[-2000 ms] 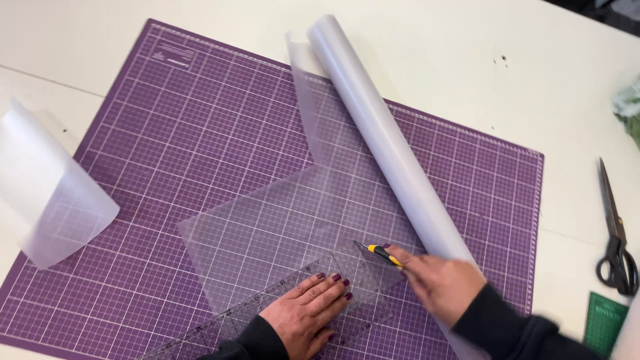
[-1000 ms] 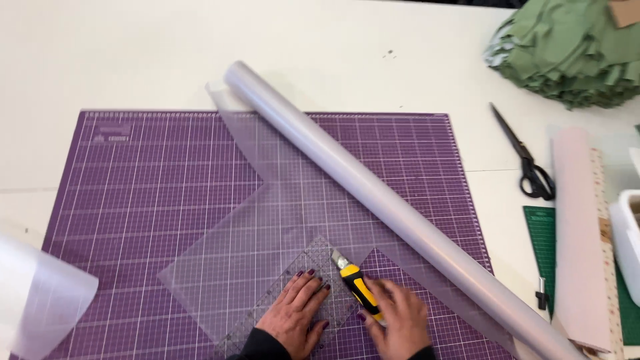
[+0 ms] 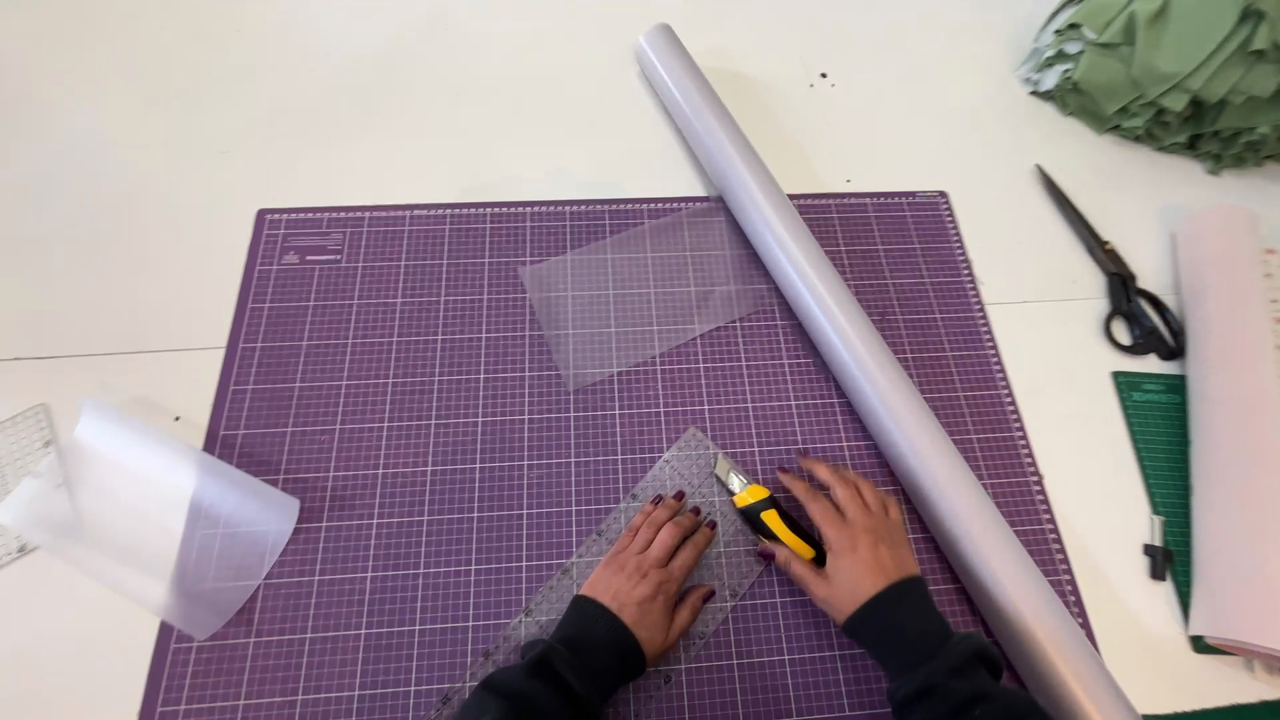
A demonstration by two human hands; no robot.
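Observation:
My left hand (image 3: 650,575) rests with spread fingers on a clear quilting ruler (image 3: 600,560), which lies diagonally on the purple cutting mat (image 3: 400,450). A yellow and black utility knife (image 3: 775,520) lies by the ruler's upper right end, its blade tip pointing up and left. Beside its handle is my right hand (image 3: 850,540), slightly blurred, fingers apart and not wrapped around it. A long roll of translucent sheet (image 3: 850,350) crosses the mat's right side diagonally. From under it, a flat translucent flap (image 3: 640,295) reaches left over the mat.
A curled translucent piece (image 3: 180,510) lies at the left, over another clear ruler (image 3: 25,440). On the right are black scissors (image 3: 1115,270), a green cutting mat (image 3: 1150,440), a small black and metal tool (image 3: 1158,550), a pale pink roll (image 3: 1220,420) and ruffled green fabric (image 3: 1170,80).
My right hand held the knife two seconds ago and has let it go. The translucent sheet that lay near and under the ruler now lies farther up the mat, by the roll.

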